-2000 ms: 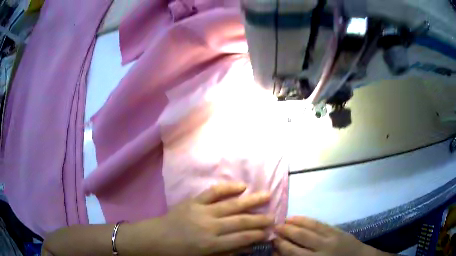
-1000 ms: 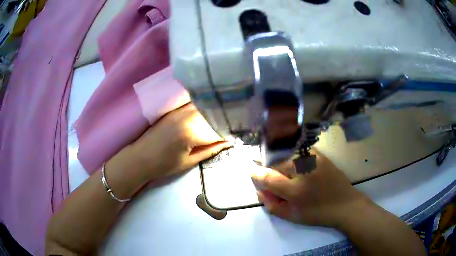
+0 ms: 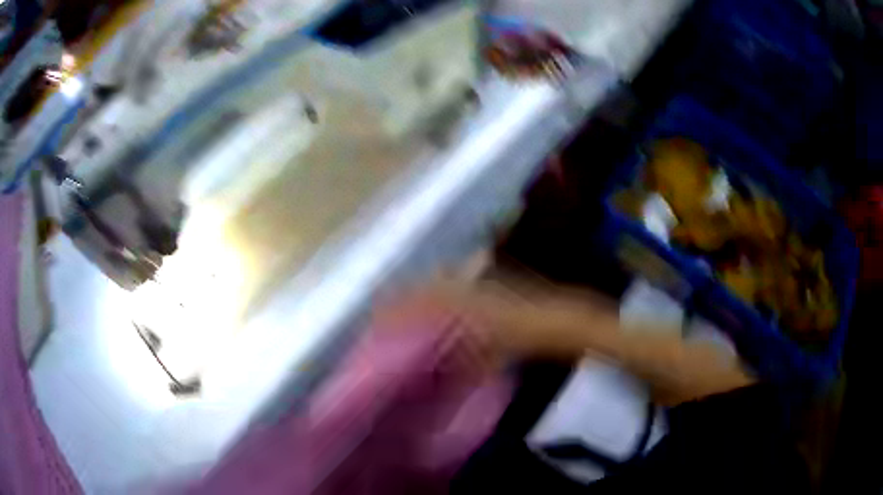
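Observation:
The view is strongly blurred. My right hand (image 3: 441, 295) is at the table's front edge, its forearm reaching in from the right. It holds pink cloth (image 3: 416, 396), which hangs across the front edge below it; the fingers are smeared by motion. My left hand is not in view. The sewing machine's needle area (image 3: 145, 276) is at the left under a bright glare, with no pink cloth seen under it.
Long pink panels (image 3: 24, 387) lie at the far left edge. A blue crate (image 3: 716, 290) with mustard and white pieces stands at the right beyond the table. A red cluster (image 3: 528, 53) lies on the table's far end. A white thing (image 3: 591, 411) is below my forearm.
The view has swung right, bringing in the crate. My right hand has left the needle area and is now at the table edge with pink cloth. My left hand has gone out of view.

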